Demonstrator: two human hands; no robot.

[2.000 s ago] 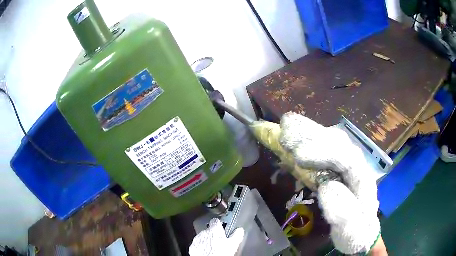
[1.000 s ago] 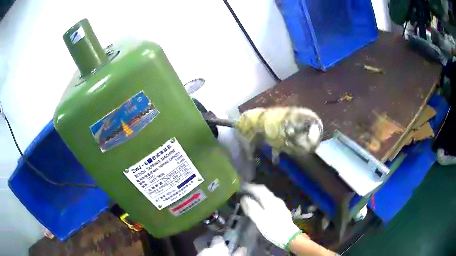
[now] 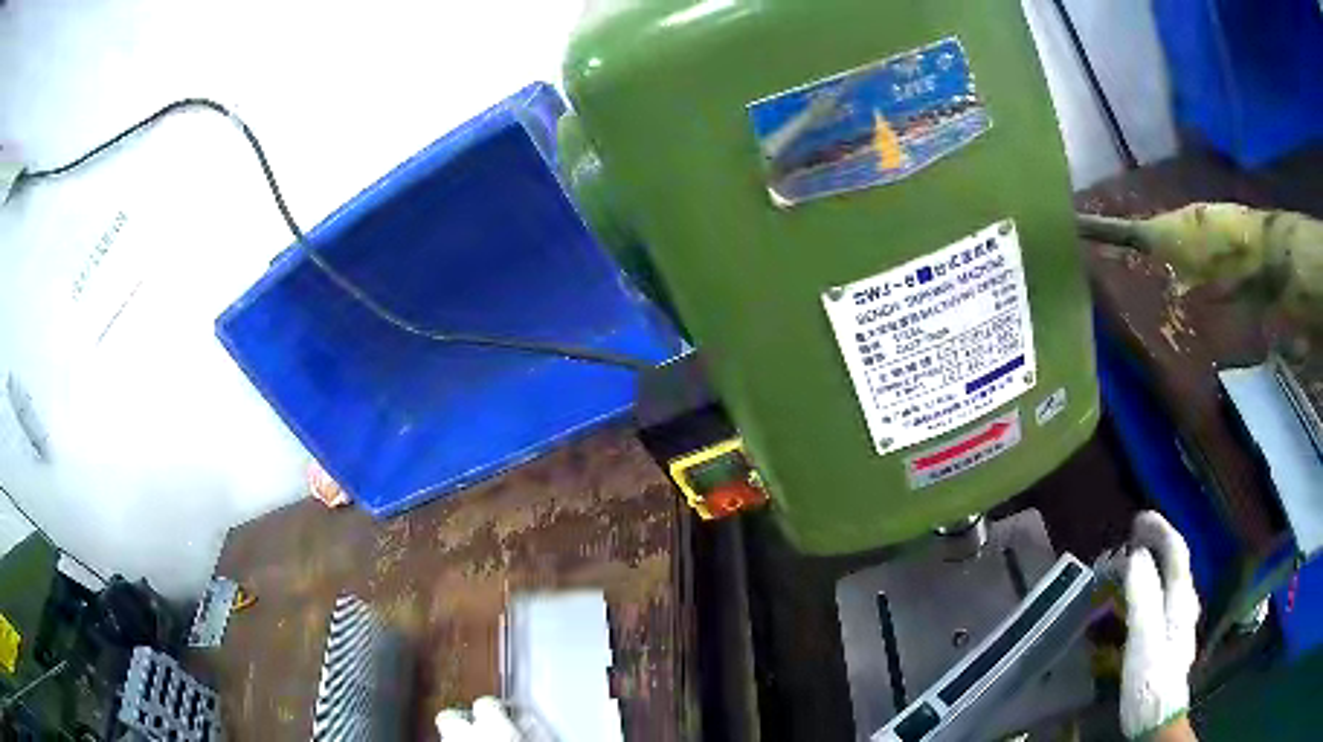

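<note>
A silvery panel with a slotted flange [image 3: 994, 652] lies slanted over the grey slotted machine table [image 3: 871, 616], below the green machine head [image 3: 856, 290]. My gloved right hand [image 3: 1158, 626] grips the panel's right end. The chuck [image 3: 961, 534] shows just under the head, apart from the panel. My gloved left hand [image 3: 486, 722] is cut off by the bottom edge, beside another flat silvery panel [image 3: 563, 660] on the left bench; its grip is hidden. The wrapped feed handle [image 3: 1233, 249] is at the right, with no hand on it.
A blue crate [image 3: 450, 319] leans on the wall behind the worn left bench [image 3: 435, 529]. A ribbed metal part [image 3: 345, 674] lies on that bench. The yellow and black switch box [image 3: 715, 478] is left of the head. Another panel [image 3: 1284, 442] lies at the far right.
The view has swung left. My right hand has left the handle and is at the panel's right end. My left hand has moved from the machine table to the left bench.
</note>
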